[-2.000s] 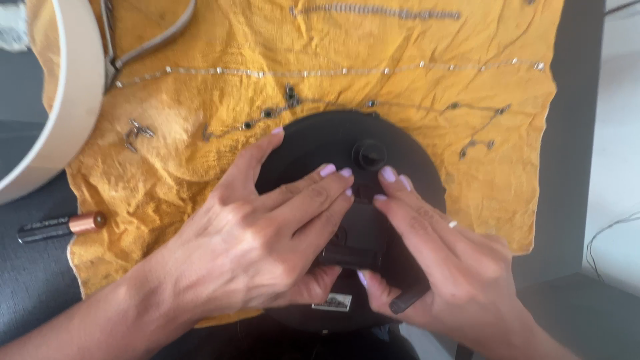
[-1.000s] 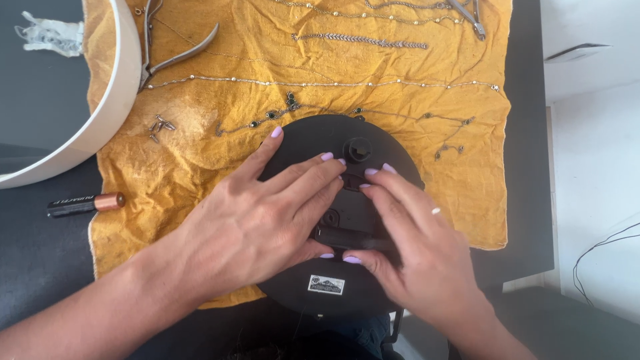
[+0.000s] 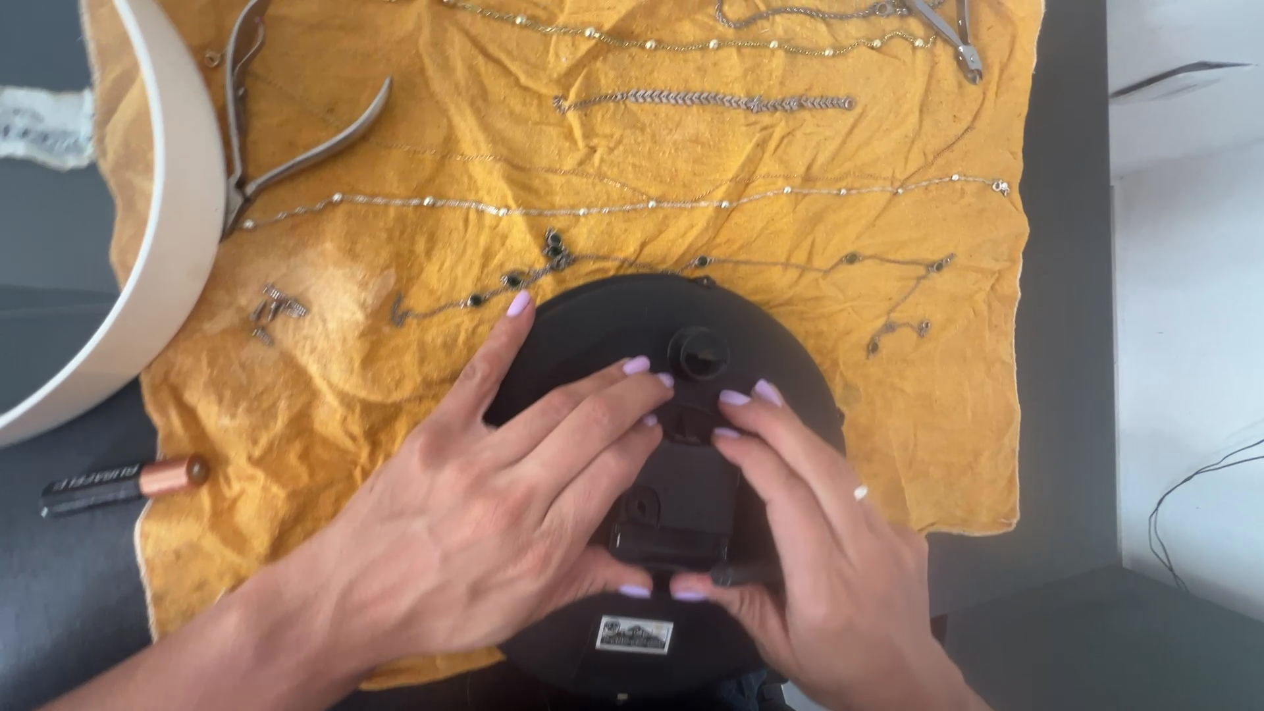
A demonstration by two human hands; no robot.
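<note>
A round black plastic object [image 3: 612, 316] with a round knob [image 3: 699, 353], a raised rectangular part [image 3: 681, 494] and a small label lies face down at the front of an orange cloth [image 3: 415, 385]. On the left side of the raised part, my left hand [image 3: 523, 484] rests with its fingers spread and its thumb at the lower edge. My right hand [image 3: 820, 533] touches the right side, fingertips below the knob and thumb near a small dark lever. Both hands are at the raised part; whether the fingers grip it is unclear.
Several chain necklaces [image 3: 652, 205] and a bracelet [image 3: 731, 100] lie across the cloth. Pliers [image 3: 237, 188] are at the left, other pliers [image 3: 970, 61] at the upper right. A white ring-shaped rim [image 3: 188, 197] and a dark tube [image 3: 123, 484] stand at the left.
My right hand's fingertips have moved from the centre of the black object to the right side of its raised part. My left hand stays on the left side.
</note>
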